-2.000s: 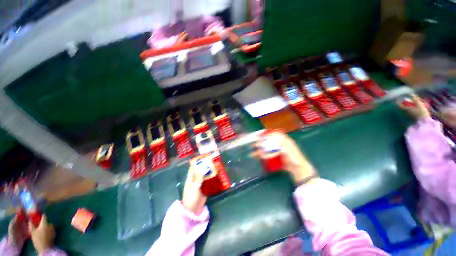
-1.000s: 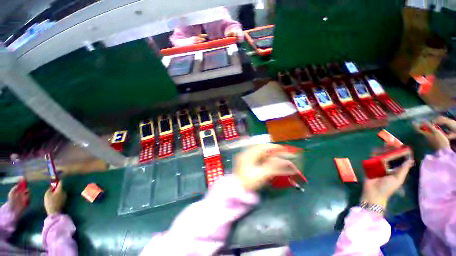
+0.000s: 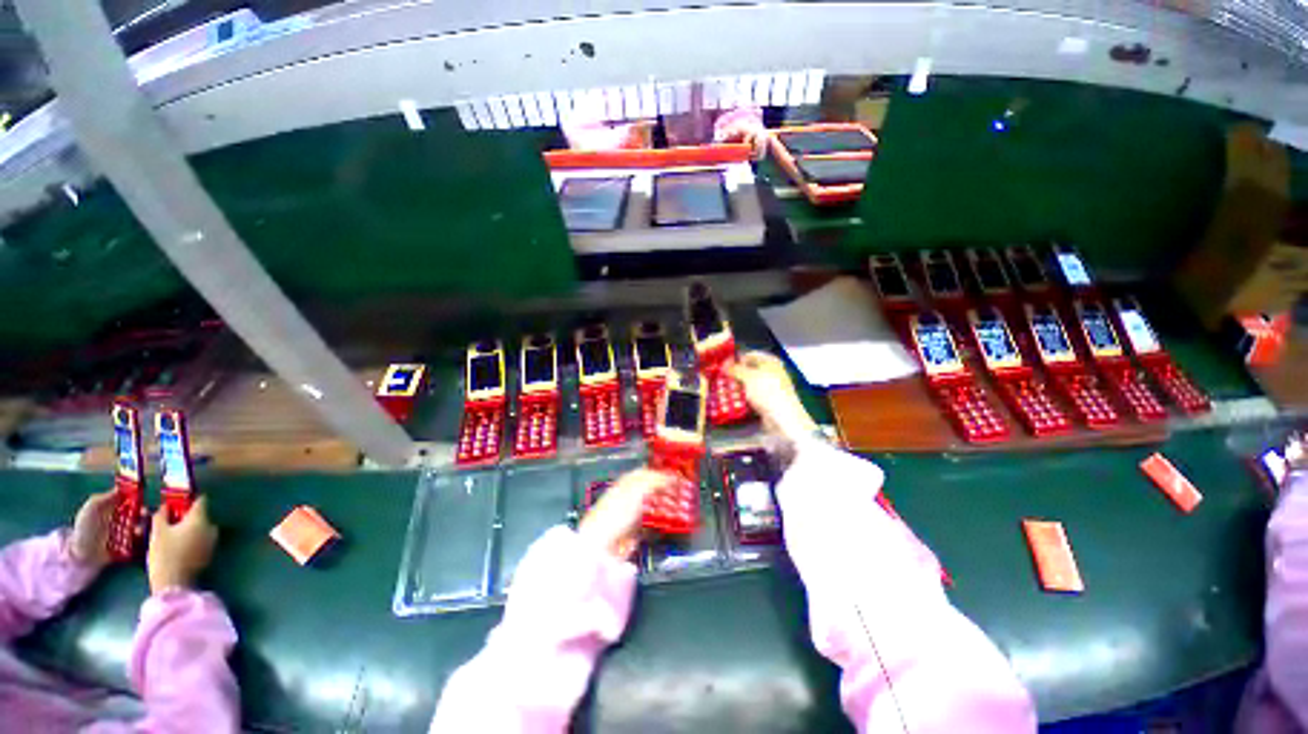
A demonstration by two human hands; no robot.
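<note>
My left hand [image 3: 623, 513] holds an open red flip phone [image 3: 680, 459] by its keypad half, above the clear blister tray [image 3: 456, 534]. My right hand [image 3: 766, 394] is on the keypad half of another open flip phone [image 3: 704, 327], at the right end of the row on the ledge; its fingers touch the phone's right side. The tray's left pockets are empty. A dark closed phone [image 3: 755, 496] lies in its right pocket, and a red one shows partly behind my left hand. Four open phones with black screens [image 3: 539, 384] stand left of my right hand.
Open phones, several with lit screens [image 3: 1051, 333], lie in rows at the right. A white paper [image 3: 846, 334] lies partly on a brown board [image 3: 892, 413]. Orange-red pieces [image 3: 1054, 555] lie on the green bench. Another person's hands [image 3: 181, 542] hold two phones at the left.
My left hand has moved back over the tray and holds an open phone. My right hand has moved from the far right to the row's end. Closed phones now show in the tray. The view has shifted.
</note>
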